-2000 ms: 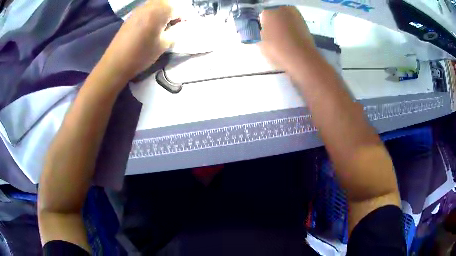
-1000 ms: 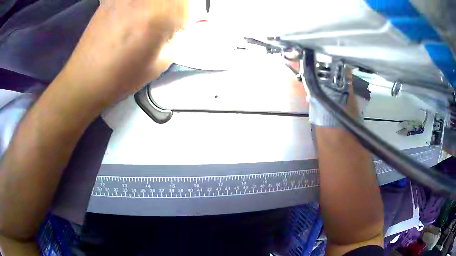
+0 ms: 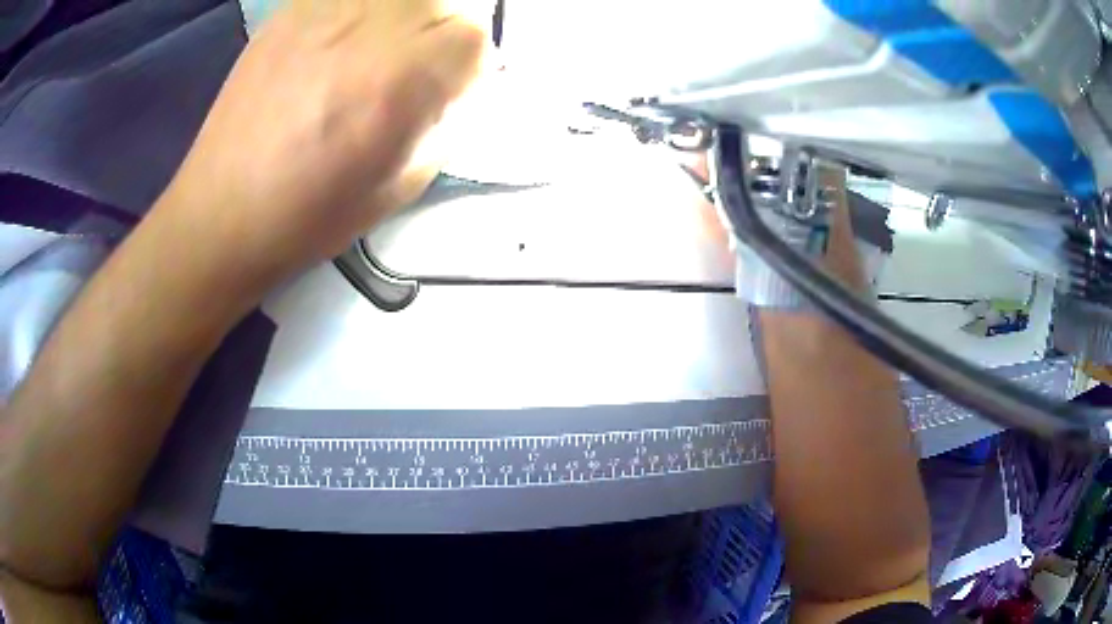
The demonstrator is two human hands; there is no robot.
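Note:
My left hand (image 3: 354, 116) is bare, bent over the cloth at the upper left, its fingertips washed out by the lamp glare; whether they pinch anything is unclear. A dark grey panel (image 3: 104, 104) lies left of it, and a dark grey piece (image 3: 201, 427) hangs past the table edge under my left forearm. My right forearm (image 3: 844, 451) reaches up behind a grey-blue ribbed cylindrical part (image 3: 774, 280). My right hand is mostly hidden behind the metal parts of the machine head (image 3: 793, 61). The cloth near the needle area is too bright to make out.
A grey ruler strip (image 3: 488, 463) edges the white table (image 3: 549, 354). A dark curved notch (image 3: 384, 287) and thin line mark the bed. A yellow-green and dark tool (image 3: 1002, 319) lies at the right. Blue baskets (image 3: 741, 567) are below. A black cable (image 3: 878, 329) crosses the right side.
Since two seconds ago, the view has come closer and the machine head now covers my right hand. In the last second, my left hand has shifted slightly right and down.

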